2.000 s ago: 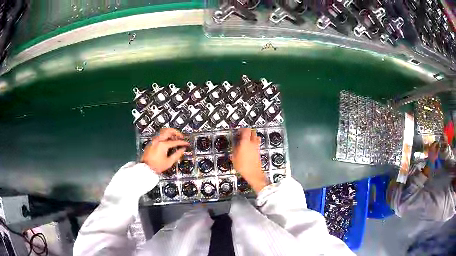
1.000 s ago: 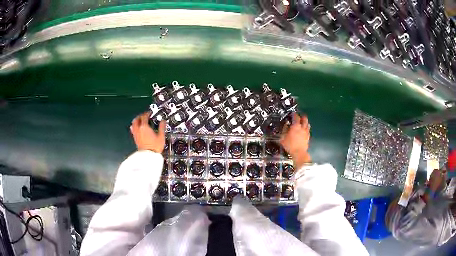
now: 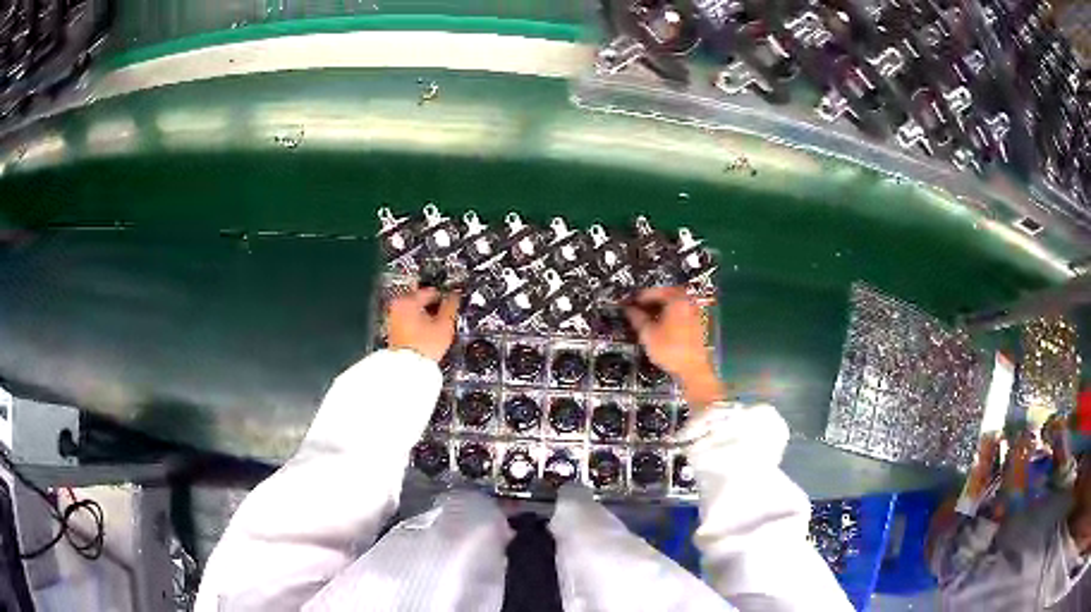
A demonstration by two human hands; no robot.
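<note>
A clear blister tray (image 3: 503, 380) lies on the green bench in front of me. Its two far rows hold slanted black eared bracket parts (image 3: 523, 243) with silver tabs. Its nearer rows show round black components (image 3: 524, 412) in square pockets. My left hand (image 3: 424, 320) is over the left side of the second row, fingers curled down at the parts. My right hand (image 3: 672, 335) is over the right side of the same row, slightly blurred. The fingers cover what they touch, so I cannot tell whether either hand grips a part.
A raised shelf at the far right bears a full tray of parts (image 3: 837, 108). A silvery tray (image 3: 903, 377) lies to the right. A blue bin (image 3: 867, 544) with loose parts stands below the bench edge. Another person's sleeve (image 3: 1017, 556) is at the lower right.
Both hands have moved inward from the tray's side edges onto the second row of bracket parts. Earlier they were over the round components. Some brackets at the row's ends are now covered.
</note>
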